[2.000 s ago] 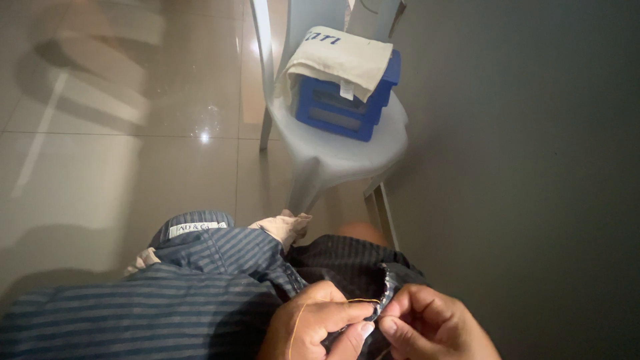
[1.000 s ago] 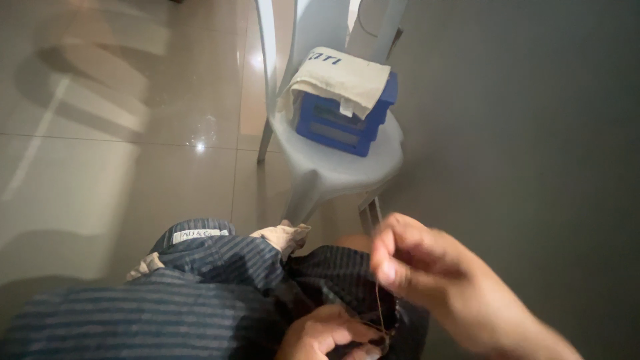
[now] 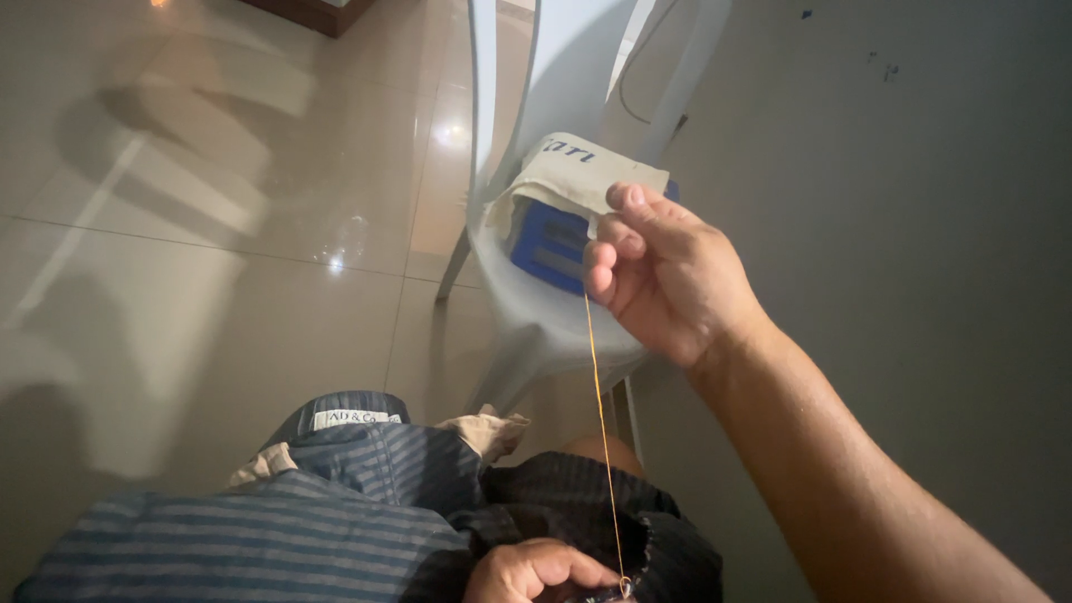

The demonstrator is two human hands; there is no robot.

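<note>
My right hand (image 3: 662, 260) is raised in front of the chair, its fingers closed on the upper end of an orange-yellow thread (image 3: 598, 394). The thread runs taut down to a small loop at the edge of a dark cloth. At the bottom of the view my left hand (image 3: 536, 574) pinches that edge, partly cut off by the frame. The dark striped cloth (image 3: 578, 494) lies over my lap, next to a blue-grey striped garment (image 3: 251, 536) with a white label and beige fabric parts. Whether a needle is in my right fingers cannot be seen.
A pale plastic chair (image 3: 536, 327) stands ahead. On its seat is a blue plastic basket (image 3: 544, 251) with a cream cloth (image 3: 586, 172) bearing writing draped over it. A grey wall (image 3: 904, 251) rises at the right, and glossy floor tiles (image 3: 318, 335) spread at the left.
My right hand has moved up and away from my left hand, drawing out the thread between them. Two seconds ago both hands were together at the cloth edge.
</note>
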